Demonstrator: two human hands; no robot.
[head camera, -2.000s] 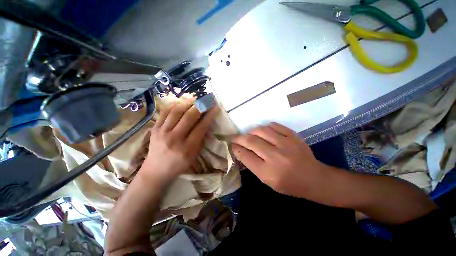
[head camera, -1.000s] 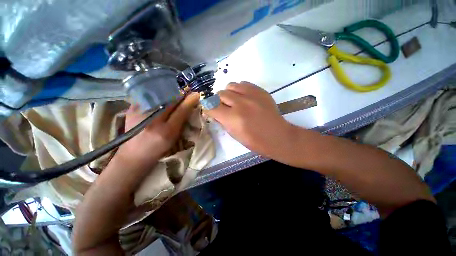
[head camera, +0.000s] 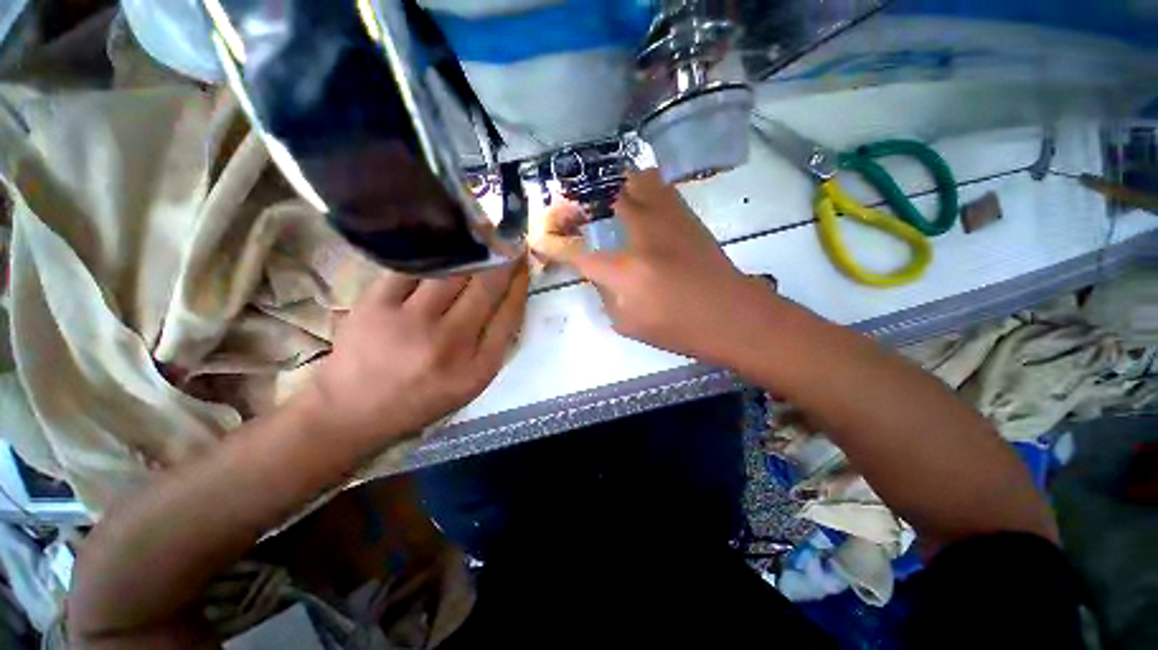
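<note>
Beige cloth (head camera: 191, 241) lies in large loose folds on the left side of the machine table. My left hand (head camera: 425, 337) rests flat beside the cloth's edge, fingers together and pointing at the needle area; its fingertips are partly hidden by the machine's shiny part. My right hand (head camera: 667, 273) is right of the needle area, thumb and fingers bent in close to the metal presser foot parts (head camera: 584, 172) and the small grey block (head camera: 605, 234). What the fingertips of either hand hold is too small and blurred to tell.
Scissors with green and yellow handles (head camera: 876, 250) lie on the white table right of the needle. A grey round part (head camera: 696, 131) and a dark shiny machine part (head camera: 368, 140) hang over the work. Crumpled beige cloth (head camera: 1029, 362) lies below the table's grey edge (head camera: 597, 404).
The view has turned and shifted. My right hand has come from the cloth's near edge up to the presser foot. My left hand has drawn back a little left of the foot.
</note>
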